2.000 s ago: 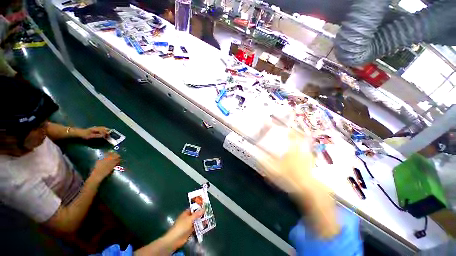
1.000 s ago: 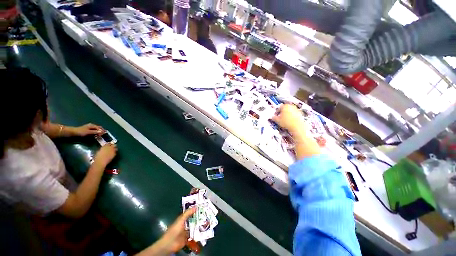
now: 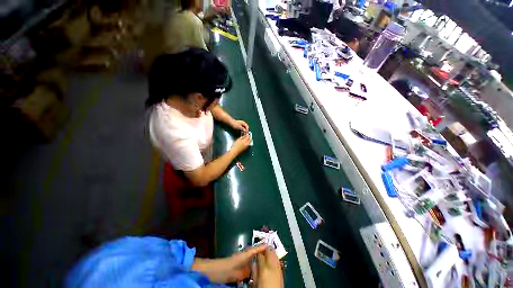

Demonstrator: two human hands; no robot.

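My left hand (image 3: 239,266), with a blue sleeve, is at the bottom centre over the green worktop, at a bunch of white frames (image 3: 274,241) with coloured insides. The frames stick out beyond the fingers. My right hand (image 3: 269,271) is close against the left at the same bunch, partly cut off by the bottom edge. Its fingertips are bunched together; whether they pinch a piece cannot be told. More units, such as a white frame with blue (image 3: 326,253), lie spaced on the dark green belt across the pale guide rail (image 3: 277,163).
The white shelf (image 3: 371,107) at right bears heaped loose frames and blue pieces (image 3: 388,183), with a clear bottle (image 3: 383,46) farther back. A power strip (image 3: 381,256) is on its side. A seated person (image 3: 183,135) works at the worktop ahead, on a red stool (image 3: 183,185).
The view has swung left. My right hand has come back from the heap on the shelf to the bunch of frames at my left hand. The other person's hands are still at a unit.
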